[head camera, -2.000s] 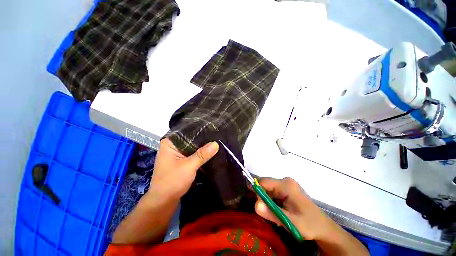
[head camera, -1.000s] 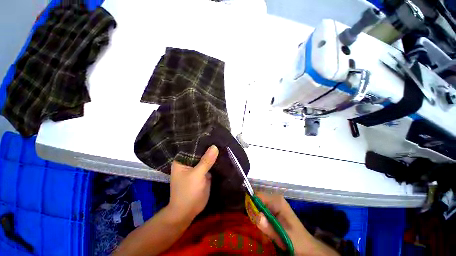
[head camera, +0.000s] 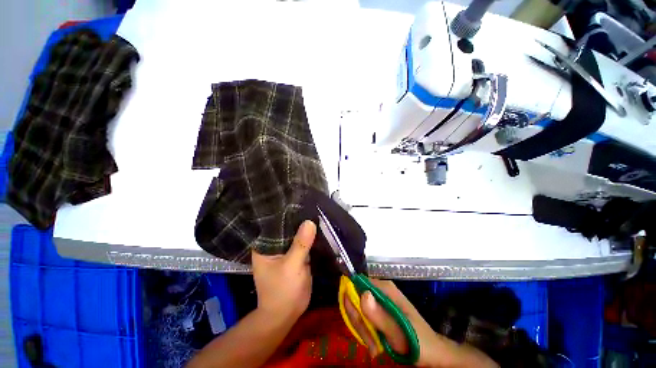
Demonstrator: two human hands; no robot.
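The dark plaid fabric panel (head camera: 262, 154) lies on the white table and hangs over its front edge. A plain black piece (head camera: 345, 230) shows along its right side near the edge. My left hand (head camera: 284, 277) grips the panel at its near end, thumb on top. My right hand (head camera: 392, 316) holds scissors (head camera: 385, 309) with one green and one yellow loop. The slightly parted blades lie over the black piece, tips pointing up and left, just right of my left thumb. My left fingers under the cloth are hidden.
The white sewing machine head (head camera: 449, 79) stands to the right, with a black band (head camera: 568, 126) over its arm. A plaid bundle (head camera: 68, 129) lies at the table's left edge. Blue crates (head camera: 75, 302) sit below the table, whose front edge (head camera: 496, 269) carries a scale.
The view has swung right. The scissors have opened, their loops spread wider, with the blades still over the black piece. My left hand keeps its grip on the panel.
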